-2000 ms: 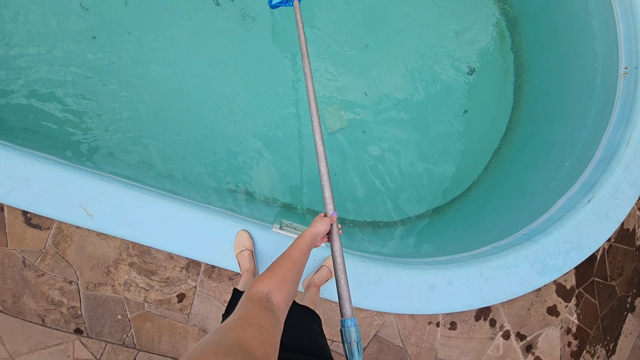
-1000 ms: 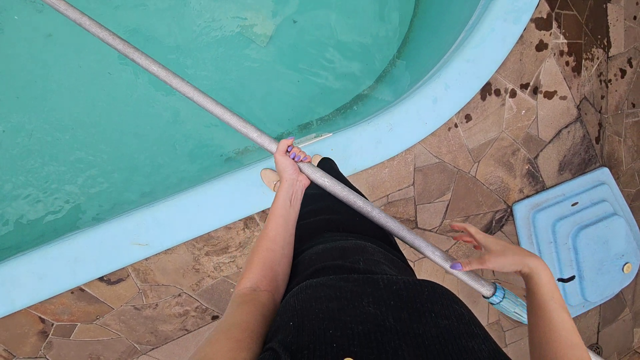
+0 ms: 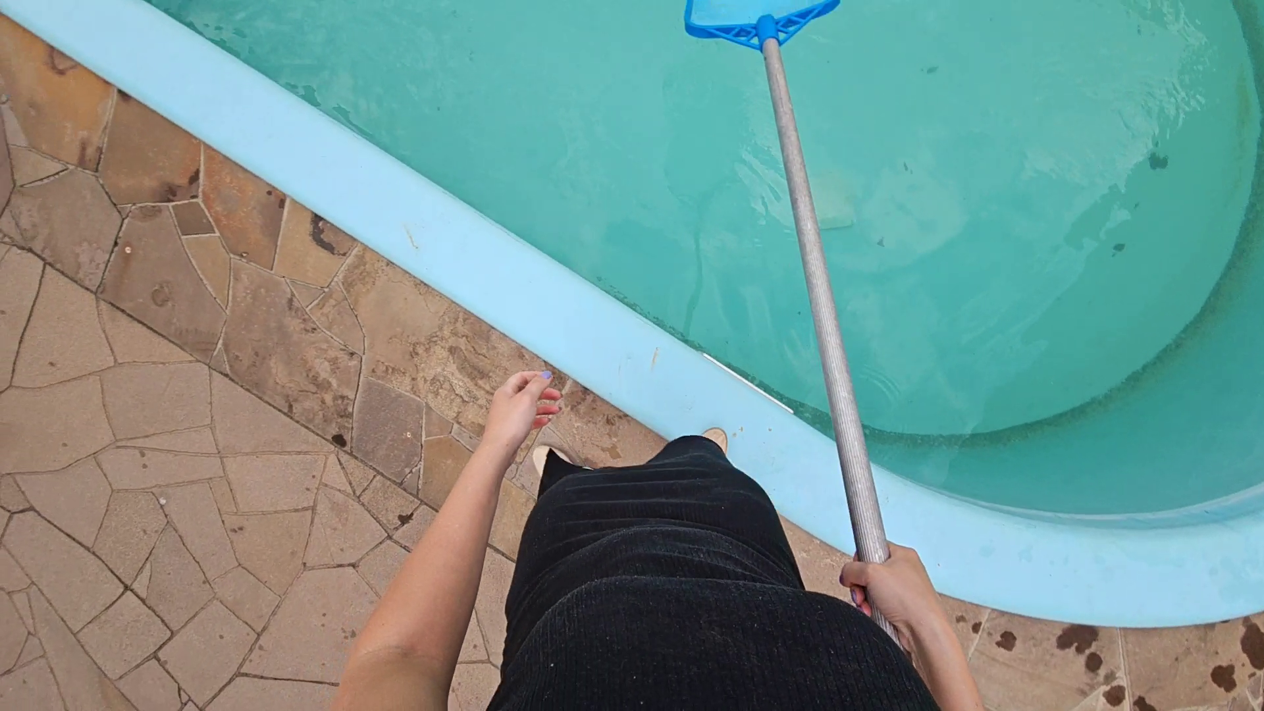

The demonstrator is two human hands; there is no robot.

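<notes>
My right hand [image 3: 894, 588] is closed round the lower part of a grey metal pole [image 3: 825, 306], by the pool's edge. The pole slants up and slightly left over the water to a blue pool skimmer net [image 3: 765, 22], cut off by the top of the view. My left hand [image 3: 523, 405] holds nothing, its fingers loosely bent, above the stone paving left of my black clothing. The lower end of the pole is hidden behind my right hand and arm.
The light blue pool rim [image 3: 474, 237] runs diagonally past my feet and curves round at the right. Greenish water [image 3: 612, 178] lies beyond it, with specks in it. Irregular stone paving [image 3: 286, 395] borders the rim, with dark wet spots at the lower right.
My left hand has let go of the pole and moved away to its left. My right hand, open near the pole's blue grip one second ago, now grasps the pole. The view has turned.
</notes>
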